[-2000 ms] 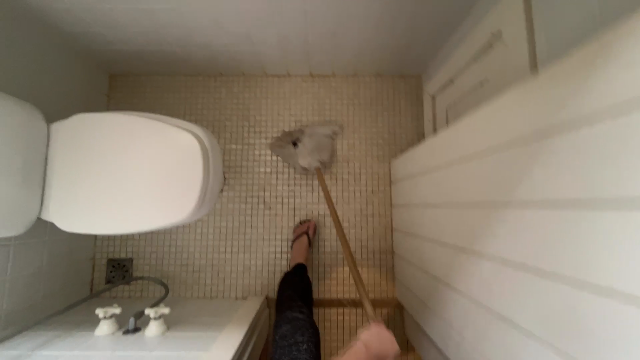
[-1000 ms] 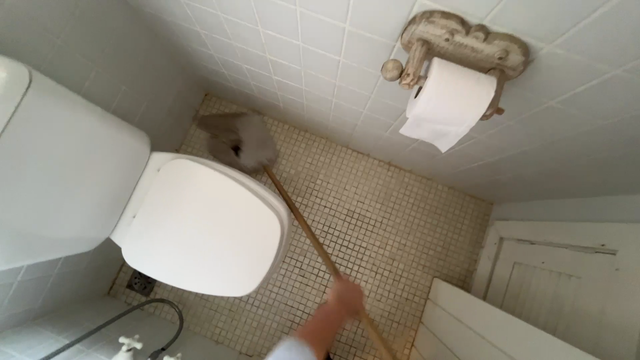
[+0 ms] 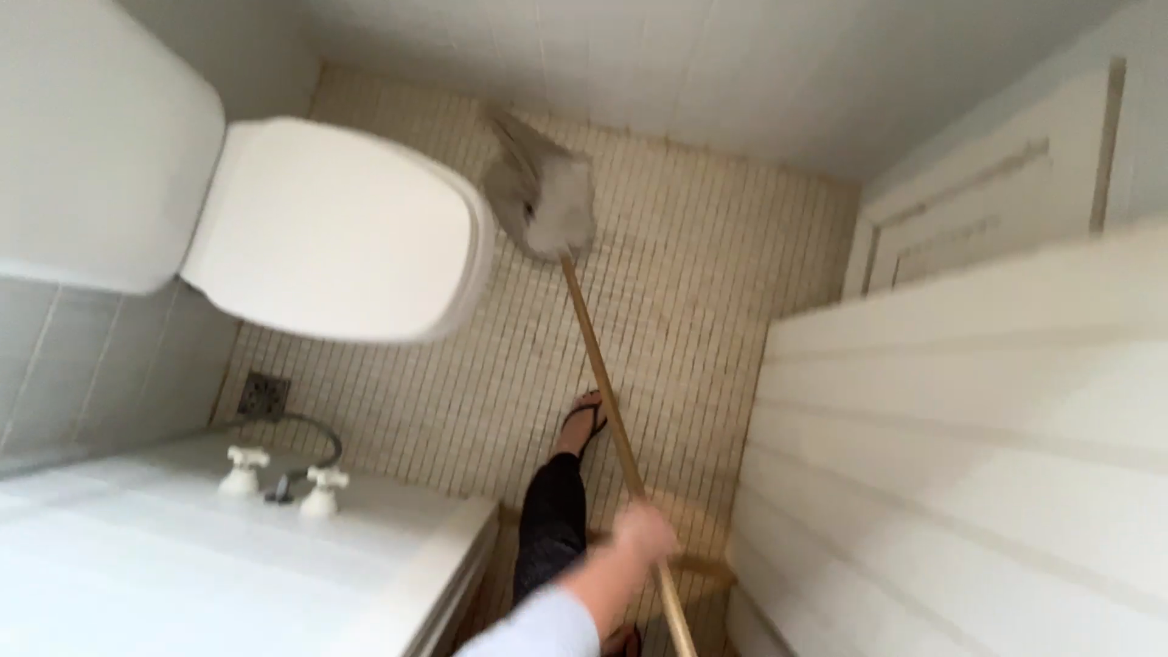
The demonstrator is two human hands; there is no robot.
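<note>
My left hand, at the end of a light sleeve that enters from the bottom, is closed around the wooden handle of a mop. The handle runs up to a grey mop head, which lies spread on the small beige floor tiles just off the front of the toilet lid. Some of its strands trail toward the far wall. The hand is blurred. Below it, the handle leaves the view at the bottom edge. My right hand is not in view.
My foot in a black flip-flop is left of the handle. A floor drain lies beyond a white basin or counter with two taps and a hose. A white panelled surface bounds the right, near a small door.
One second ago the mop head lay in the far corner beside the toilet; now it is out by the toilet's front. The view has turned and shifted.
</note>
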